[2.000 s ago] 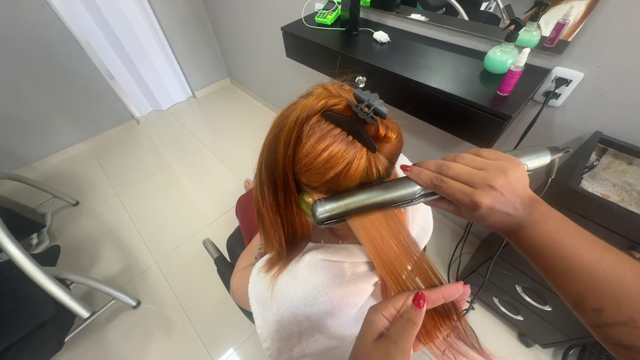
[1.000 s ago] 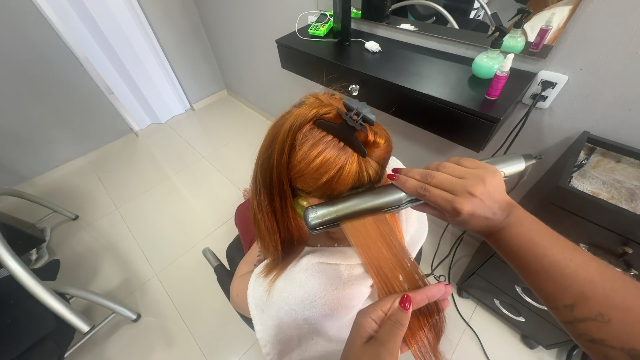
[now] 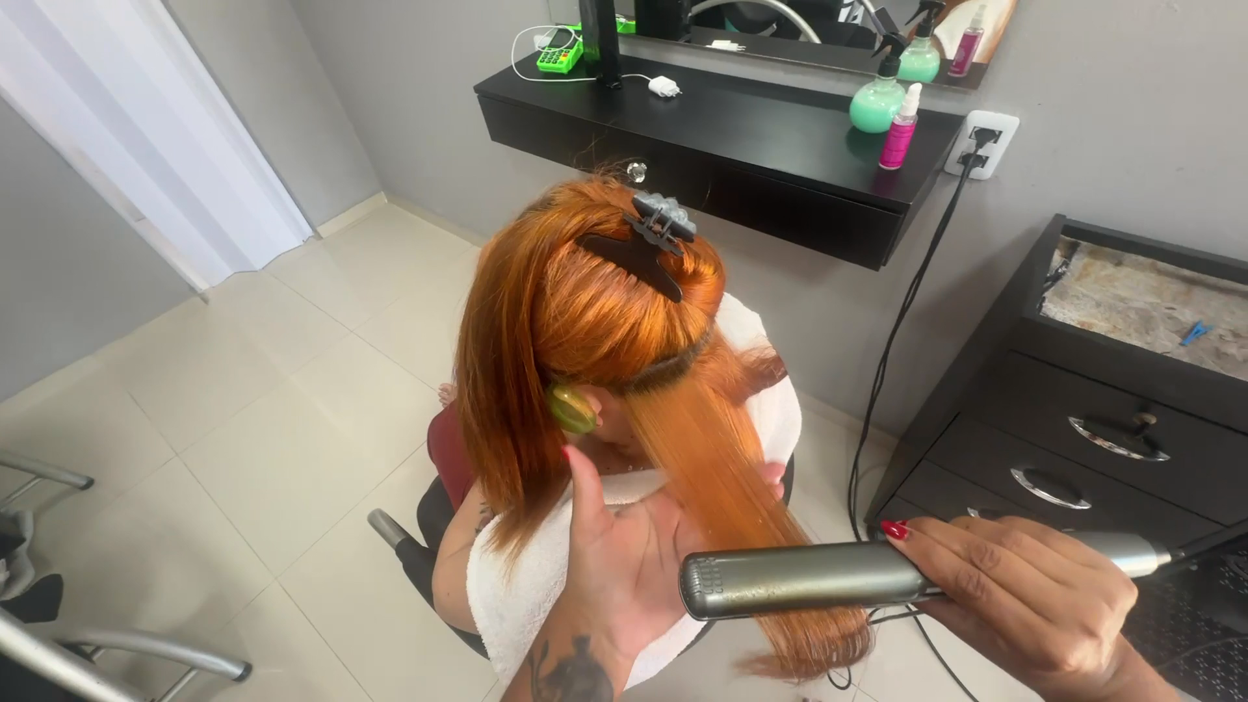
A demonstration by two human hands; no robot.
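Observation:
My right hand (image 3: 1019,595) grips a hair straightener (image 3: 809,577), whose plates lie across a flat section of orange hair (image 3: 717,468) near its ends. Below and behind that section, my left hand (image 3: 634,546) is spread palm up, thumb apart, with the strands passing over its fingers; part of the fingers is hidden. A seated person's head (image 3: 604,292) faces away. A dark claw clip (image 3: 643,258) and a grey clip (image 3: 665,219) hold the upper hair. A green earring (image 3: 571,409) shows at the ear, and a white towel (image 3: 522,585) covers the shoulders.
Ahead, a black wall shelf (image 3: 682,117) bears a spray bottle (image 3: 877,102), a pink bottle (image 3: 900,132), a green card terminal (image 3: 560,51) and a white plug (image 3: 664,87). A black drawer cabinet (image 3: 1063,429) stands right, beside hanging cords (image 3: 907,302). Chair frames (image 3: 146,648) are at lower left.
The straightener in my right hand has moved from near the roots down towards the hair ends. My left hand has left the lower strands and opened beneath the section.

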